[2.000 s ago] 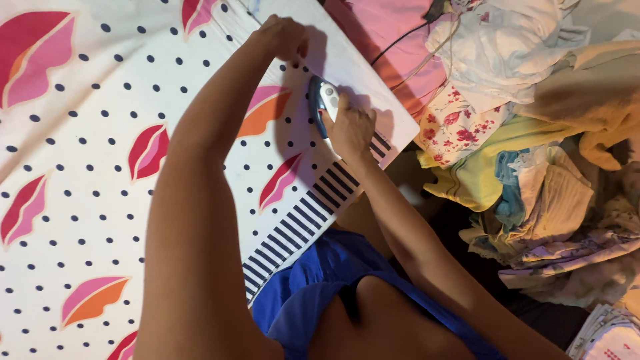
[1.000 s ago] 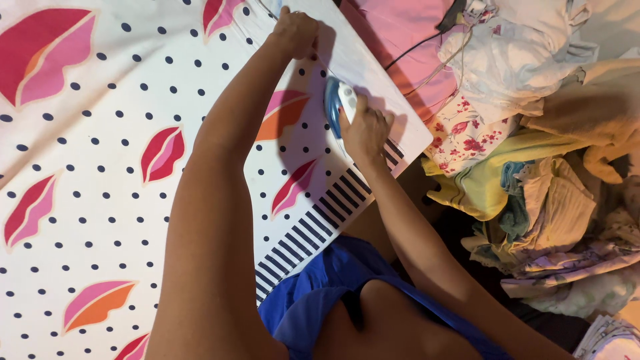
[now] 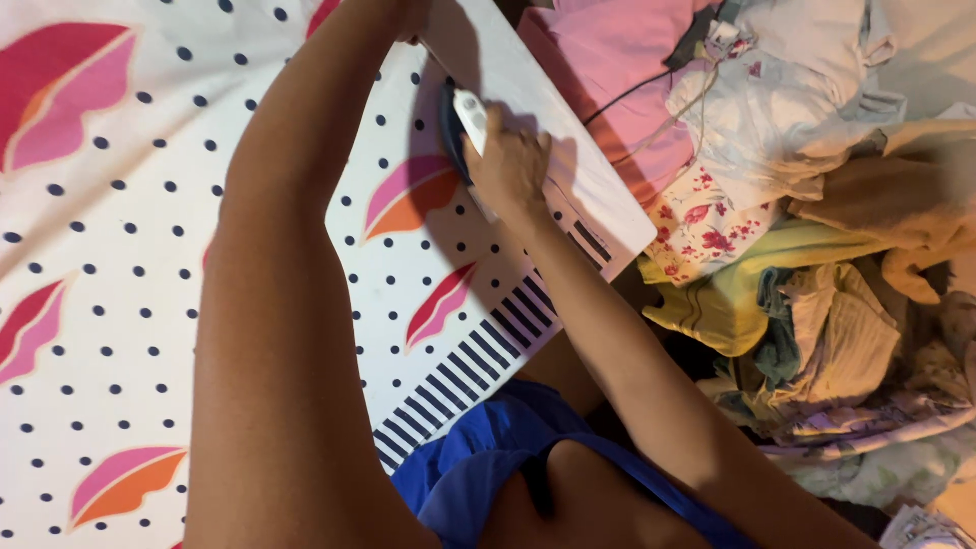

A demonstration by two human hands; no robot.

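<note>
My right hand (image 3: 509, 162) is closed around the white handle of a clothes iron (image 3: 467, 126) with a dark blue body. The iron lies over a white cloth (image 3: 404, 297) printed with dark dots, lip shapes and a striped border. My left hand (image 3: 412, 21) is at the top edge of the view, at the upper part of the cloth, close to its fold or edge; its fingers are mostly hidden, so what it grips cannot be made out. Beside the iron a plain white strip of surface (image 3: 526, 69) runs down to a corner at the right.
Heaped clothes lie at the right: a pink cloth (image 3: 618, 61), a white garment (image 3: 770, 84), a floral cloth (image 3: 713, 229), a yellow cloth (image 3: 732, 305) and a brown one (image 3: 862, 183). A dark cord (image 3: 629, 99) crosses the pink cloth.
My left hand has moved up to the frame's top edge. My right hand still holds the iron, which is now turned a little differently. The view has shifted slightly.
</note>
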